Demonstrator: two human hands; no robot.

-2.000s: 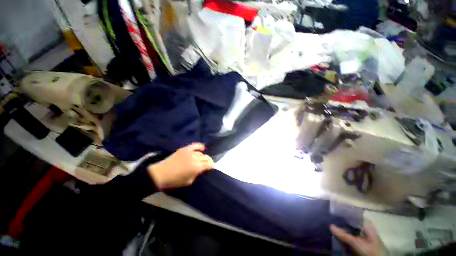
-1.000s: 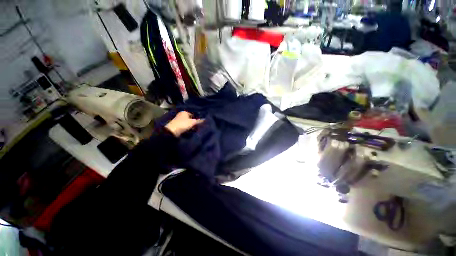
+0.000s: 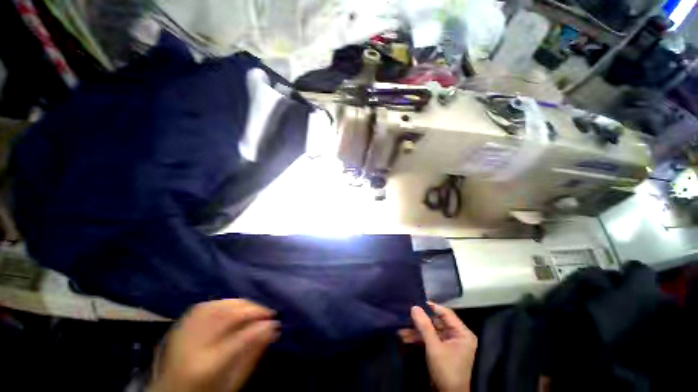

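Observation:
The navy garment (image 3: 115, 161) lies heaped at the left, with a white panel (image 3: 260, 115) showing on it. Its sleeve (image 3: 329, 276) stretches right along the table's front edge. A grey inner piece (image 3: 439, 273) shows at the sleeve end. My right hand (image 3: 444, 341) pinches the lower corner of the sleeve end between thumb and fingers. My left hand (image 3: 218, 341) is at the sleeve's lower edge, fingertips bent together and blurred; whether it grips cloth is unclear. The cream sewing machine (image 3: 490, 153) stands behind, its needle area (image 3: 363, 180) under glaring light, away from the sleeve end.
Black-handled scissors (image 3: 445, 197) lie on the bed under the machine arm. A control panel (image 3: 570, 262) is at the right of the bed. Dark grey garments (image 3: 597, 329) are piled at the lower right. White cloth, bags and scraps (image 3: 306, 27) litter the back.
The view has swung right and closer. My left hand has come from the heaped garment to the sleeve's front edge. My right hand, out of view one second ago, is at the sleeve end.

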